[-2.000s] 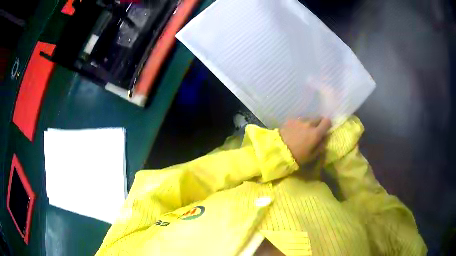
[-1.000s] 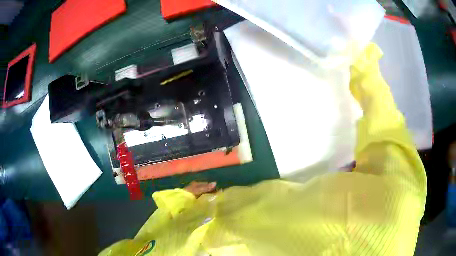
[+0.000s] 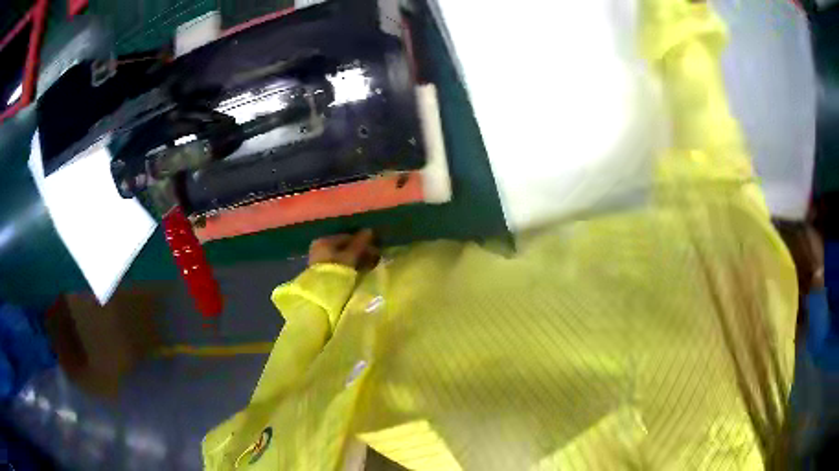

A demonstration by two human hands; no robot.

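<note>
The black press fixture [image 3: 304,120] lies on the green bench, with a red toggle clamp handle [image 3: 193,267] hanging towards me over the bench edge. A red-orange pad [image 3: 313,207] lies along its front. A large white sheet [image 3: 561,110] lies right of the fixture. My left hand [image 3: 345,248] is at the bench edge just below the fixture, not seen touching it. Its fingers look curled and blurred, and I cannot tell if they hold anything. My right arm reaches up past the white sheet, and its hand is cut off by the top edge.
White sheets [image 3: 92,221] lie left of the fixture. A paler sheet [image 3: 768,101] lies beyond my right sleeve. A red-edged item is partly cut off at the upper left. A brown box-like shape [image 3: 110,340] and grey floor with a yellow line [image 3: 221,350] show below the bench.
The view has shifted, so the fixture sits higher in it. The sheet lifted near my right hand is out of view, and the right hand has gone past the top edge. My left hand remains at the bench edge.
</note>
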